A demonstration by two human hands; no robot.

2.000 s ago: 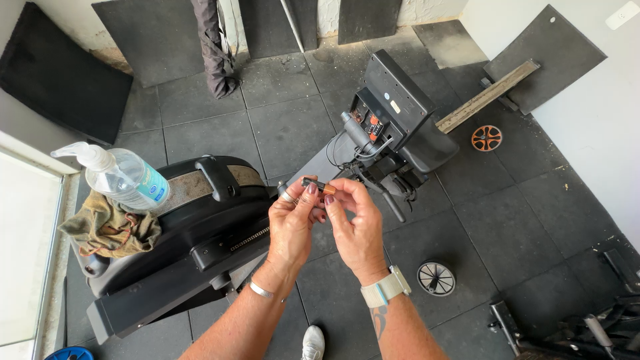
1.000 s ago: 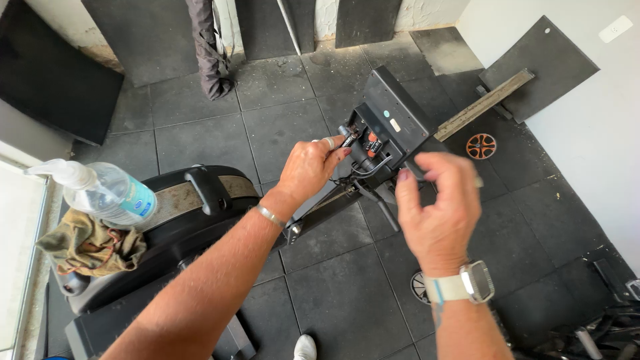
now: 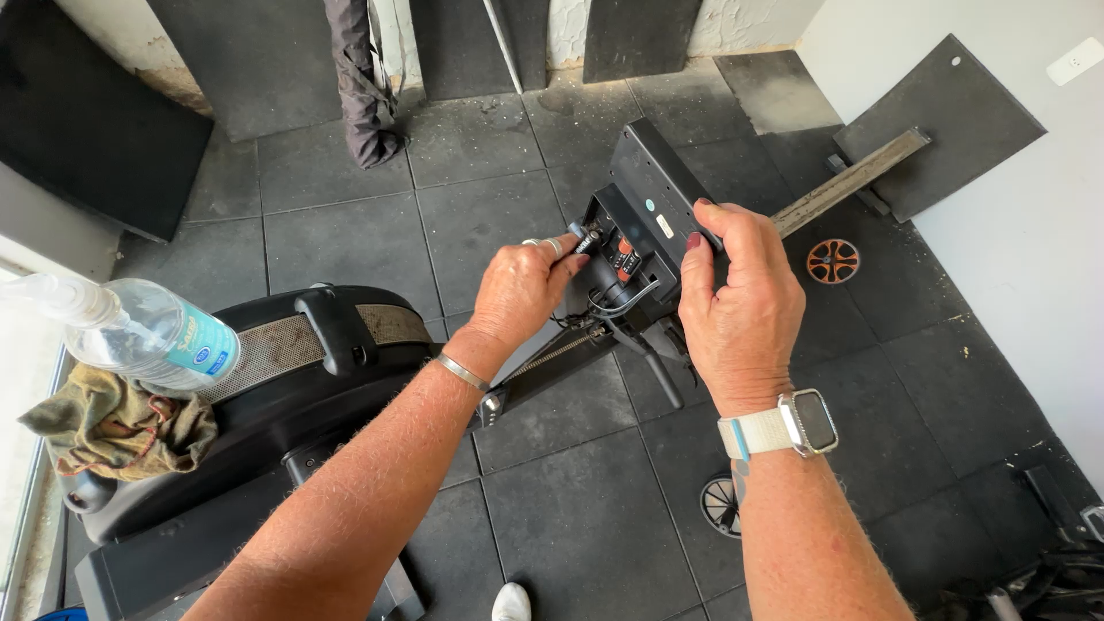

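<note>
My left hand (image 3: 530,280) pinches a small dark battery (image 3: 587,242) between thumb and fingertips, at the left edge of the open back of a rowing machine's monitor (image 3: 660,194). Orange-and-black batteries (image 3: 625,259) and wires show inside this housing. My right hand (image 3: 742,293) grips the monitor's right edge, thumb and fingers on its black casing. Below the housing, a grey cable (image 3: 634,302) loops out beside the monitor arm. The rower's flywheel housing (image 3: 285,375) is at the left, with its chain (image 3: 548,358) running toward the monitor.
A clear pump bottle (image 3: 147,332) and a crumpled camouflage cloth (image 3: 129,423) rest on the flywheel housing. An orange-rimmed wheel (image 3: 833,261) and a grey-rimmed wheel (image 3: 721,504) lie on the black floor tiles. Behind are the rower's rail (image 3: 854,181) and leaning rubber mats (image 3: 944,129).
Both hands were together in front of the monitor two seconds ago. The left hand has since moved to the housing, and the right, off the monitor one second ago, now holds its edge.
</note>
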